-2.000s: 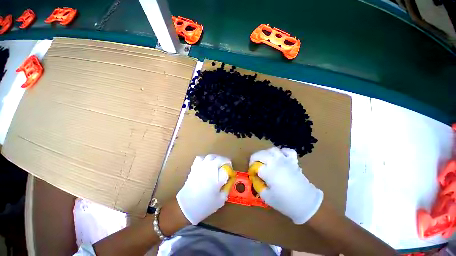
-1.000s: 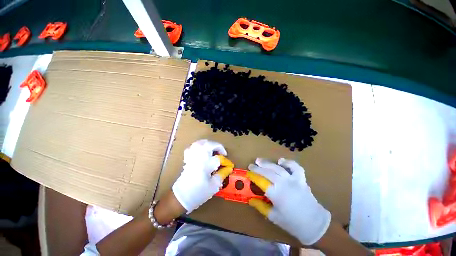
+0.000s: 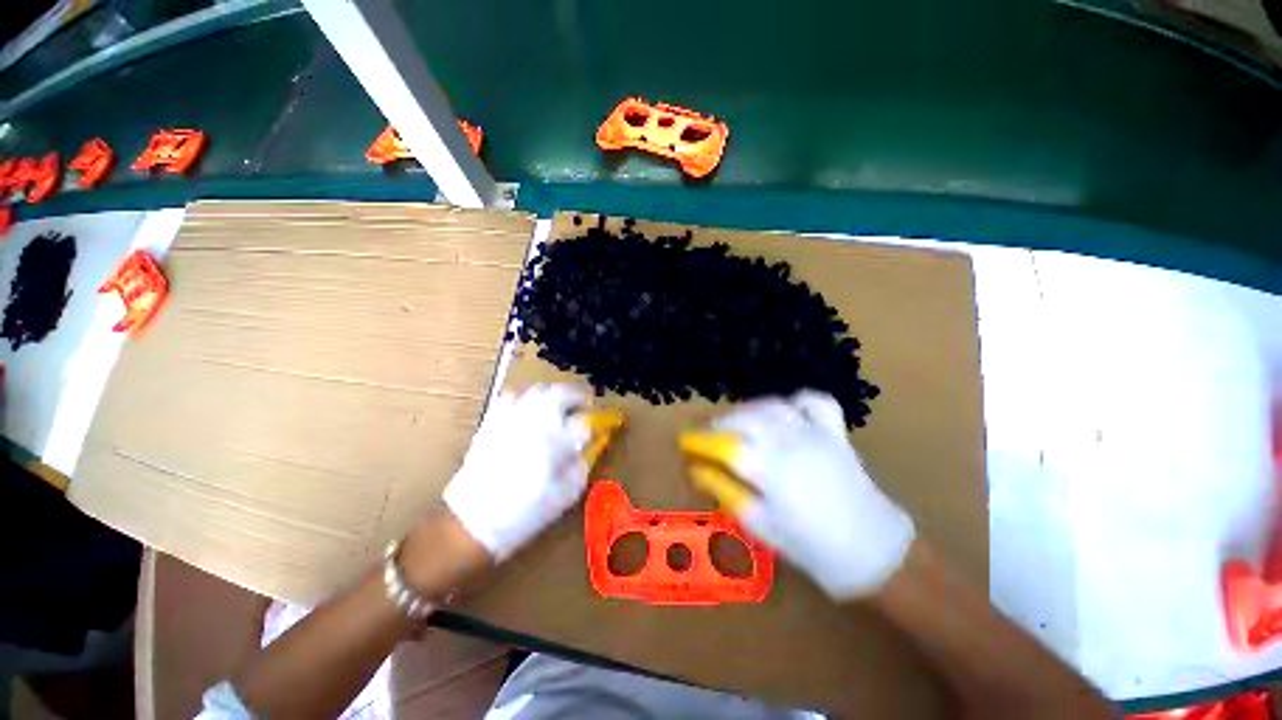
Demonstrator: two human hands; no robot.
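Observation:
An orange controller shell (image 3: 679, 558) lies on the brown cardboard work mat (image 3: 914, 492) near its front edge, its horns pointing away from me. My left hand (image 3: 532, 461), in a white glove with yellow fingertips, is just above and left of the shell, thumb and finger close together. My right hand (image 3: 801, 485), gloved alike and slightly blurred, is at the shell's upper right and partly covers its right horn. Whether either hand pinches a small pad cannot be seen. The pile of black pads (image 3: 689, 312) lies at the mat's far side.
A ribbed cardboard side sheet (image 3: 309, 380) is on the left, with one shell (image 3: 137, 290) at its edge. The green conveyor belt (image 3: 872, 155) carries spaced shells beyond a white post (image 3: 408, 99). Another black heap (image 3: 38, 288) is far left. Orange shells (image 3: 1254, 605) are at right.
Both hands have come off the shell and moved up from it, leaving it lying on the mat. The belt shells have shifted left relative to the mat.

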